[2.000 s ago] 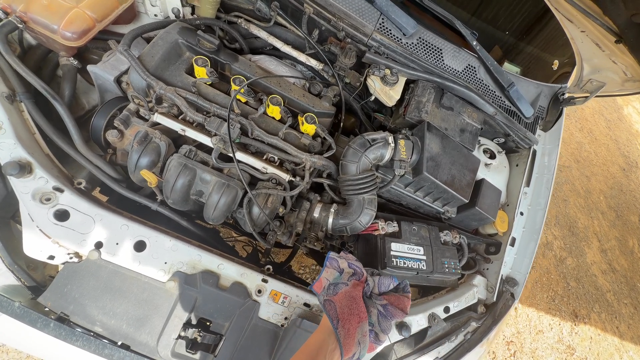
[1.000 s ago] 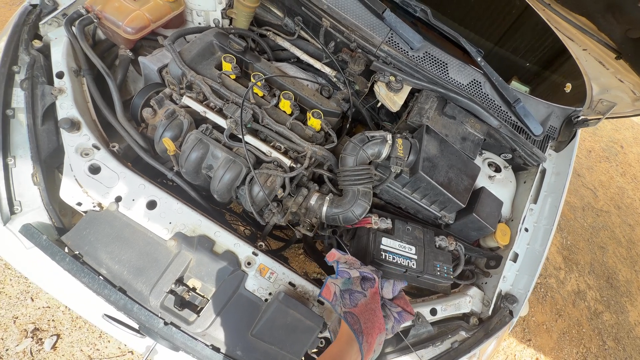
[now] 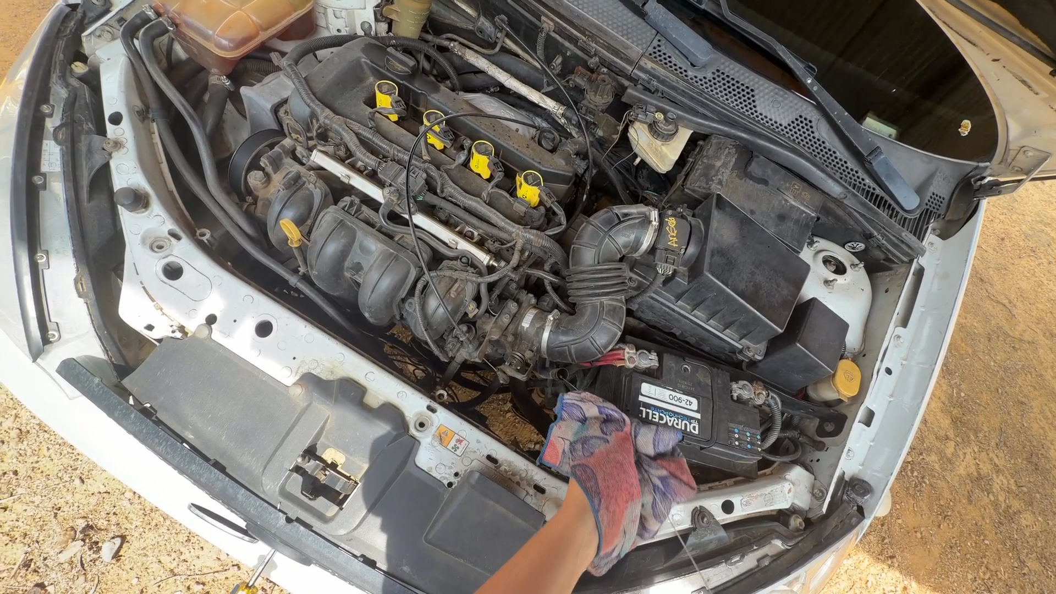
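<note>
My left hand (image 3: 615, 478), in a red and blue-grey patterned fabric glove, reaches up from the bottom edge. It is at the front edge of a black Duracell car battery (image 3: 676, 412) and over the white front crossmember (image 3: 330, 355). Its fingers look bent, but what they hold, if anything, is hidden. Just below the glove a thin wire or rod (image 3: 686, 544) runs down toward the bottom edge. Left of the battery stands the engine (image 3: 462, 165), with several yellow-topped ignition coils (image 3: 481, 158) and a ribbed intake hose (image 3: 598, 285). My right hand is out of view.
Behind the battery is the black air filter box (image 3: 726, 264). A brownish coolant tank (image 3: 235, 25) is at the upper left. The hood latch (image 3: 324, 478) sits at the front. A screwdriver-like tool (image 3: 262, 569) with a partly visible yellow handle shows at the bottom left.
The gloved hand stays beside the battery's front edge, with only a small change of pose. The view has shifted somewhat. The tool at the bottom left shows plainly now.
</note>
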